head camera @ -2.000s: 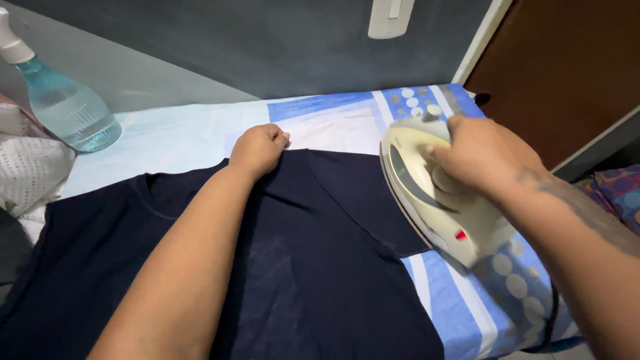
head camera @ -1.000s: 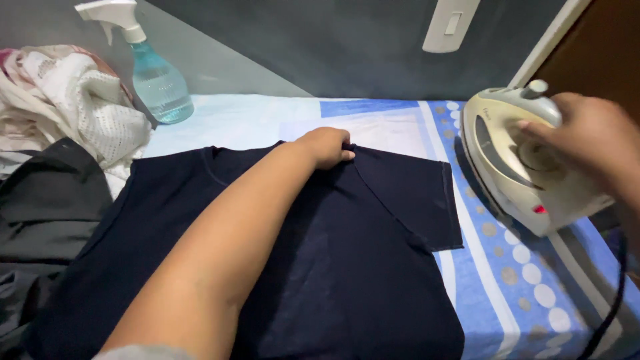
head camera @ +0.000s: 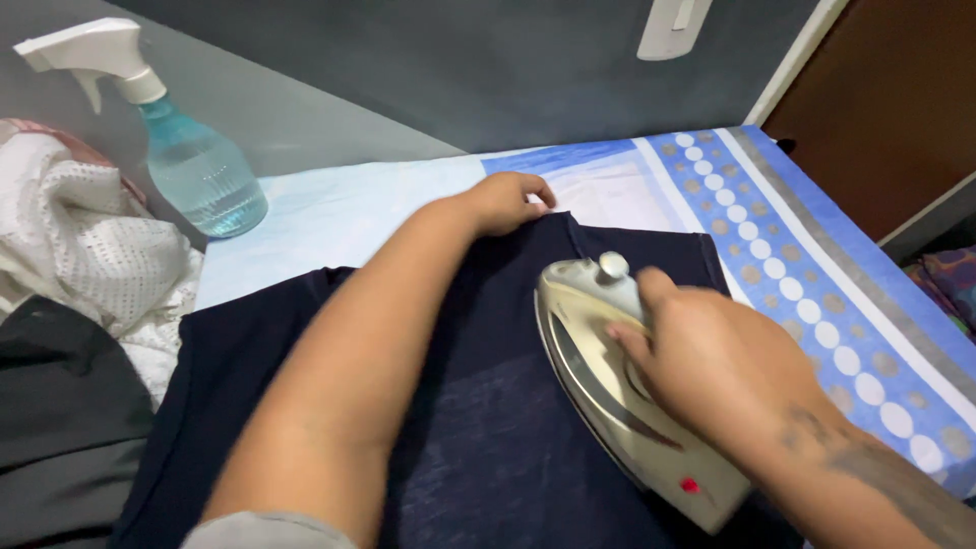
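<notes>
A dark navy T-shirt (head camera: pixel 488 427) lies spread on a blue and white patterned cloth (head camera: pixel 793 252). My right hand (head camera: pixel 709 343) grips the handle of a cream electric iron (head camera: pixel 610 366) with a lit red light. The iron rests on the shirt's body, just below the shoulder seam, its tip pointing away from me. At the shirt's shoulder edge, my left hand (head camera: pixel 515 202) has its fingers curled on the fabric; whether they pinch it cannot be told. My left forearm crosses over the neckline and hides part of it.
A spray bottle (head camera: pixel 202 175) of clear liquid stands at the back left, against the grey wall. Beside it are a white knitted cloth (head camera: pixel 84 229) and a dark grey garment (head camera: pixel 69 427). A white wall switch (head camera: pixel 675 27) and a brown door (head camera: pixel 877 107) are beyond the cloth.
The iron was over the sleeve, then on the patterned cloth right of the shirt; my right hand has since brought it left onto the shirt's body. My left hand stays near the shoulder.
</notes>
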